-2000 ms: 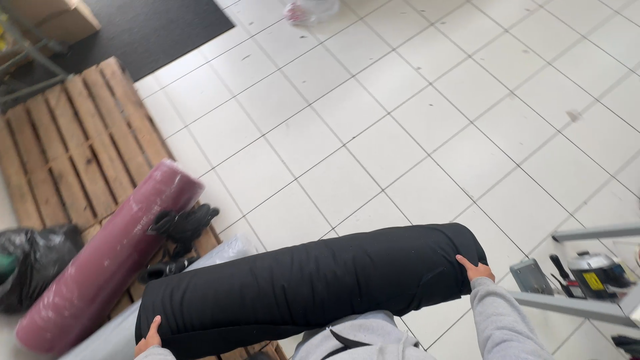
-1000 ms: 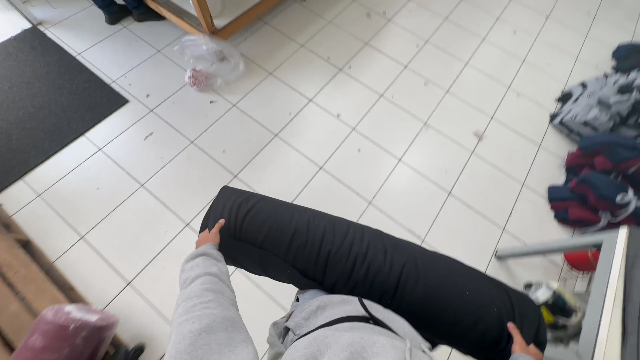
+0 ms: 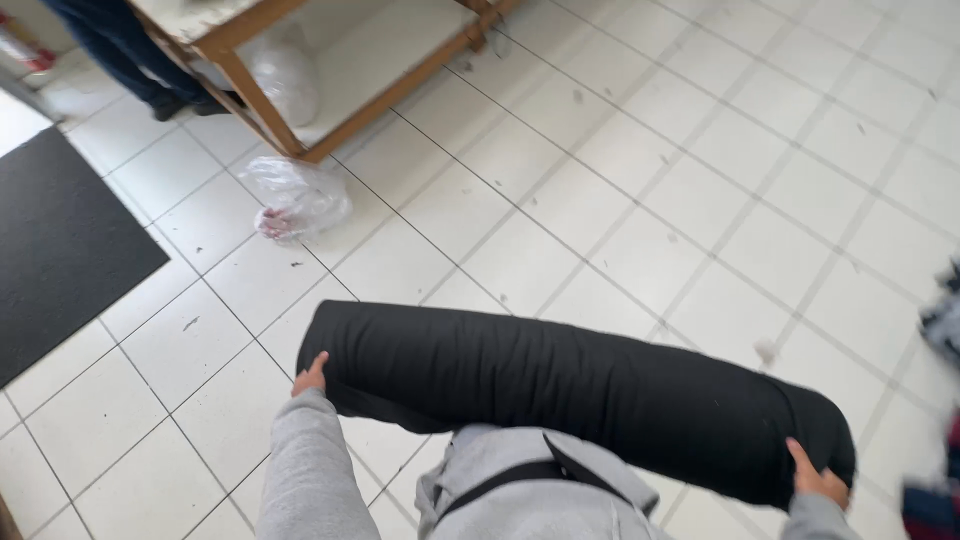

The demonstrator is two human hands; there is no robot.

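Note:
A thick roll of black fabric (image 3: pixel 570 382) lies crosswise in front of my waist, its right end lower in the view. My left hand (image 3: pixel 311 375) grips the roll's left end, thumb on the near side of the cloth and other fingers mostly hidden. At the right end my right hand (image 3: pixel 817 476) holds the roll in the same way, its fingers partly out of sight behind and under it.
A wooden-framed table (image 3: pixel 382 101) with a lower shelf stands ahead, a clear plastic bag (image 3: pixel 300 199) by its leg. A person's legs (image 3: pixel 120 56) are beyond it. A dark mat (image 3: pixel 64 247) lies left; folded or heaped textiles (image 3: pixel 941 322) are at the right edge.
The view has swung round: the pallet and burgundy roll at the left have gone out of sight, and the wooden-framed table shows more. Both hands have kept hold of the black roll.

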